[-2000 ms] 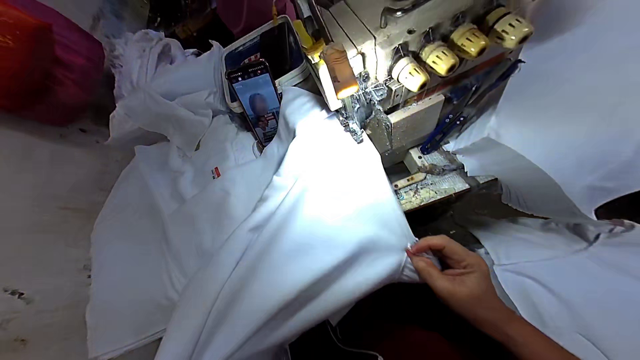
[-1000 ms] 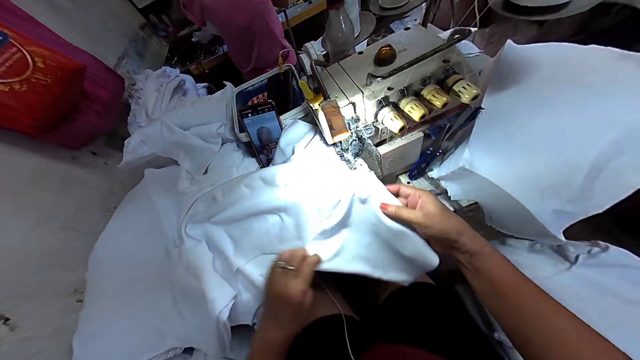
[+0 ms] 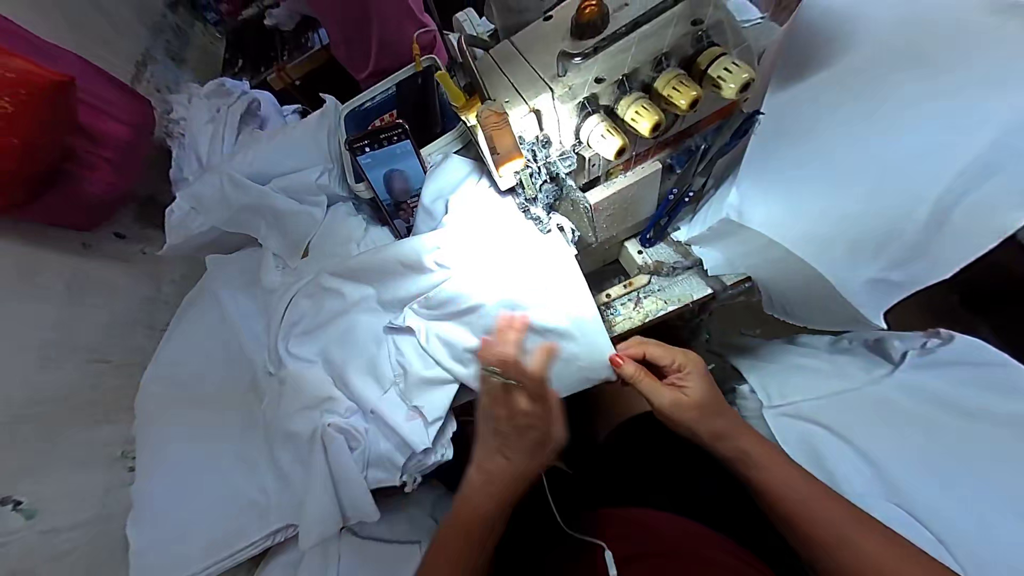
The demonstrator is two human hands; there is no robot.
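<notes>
White fabric (image 3: 352, 320) lies in folds across the table, one end under the lit needle area of an overlock sewing machine (image 3: 624, 48). My right hand (image 3: 680, 388) pinches the fabric's near right corner between thumb and forefinger. Blurred by motion, my left hand (image 3: 516, 392) is over the fabric's near edge, fingers apart and a ring on one finger; whether it presses on the cloth is unclear. Glare hides the fabric's detail near the presser foot.
A smartphone (image 3: 390, 176) leans on a white plastic container (image 3: 352, 104) left of the machine. Blue-handled scissors (image 3: 668, 212) rest by the machine's right side. More white fabric (image 3: 888, 160) hangs at right. A red bag (image 3: 36, 128) is at far left.
My left hand was gripping the fabric's near edge one second ago; it is now open and farther right. My right hand has moved from the top of the cloth to its near right corner.
</notes>
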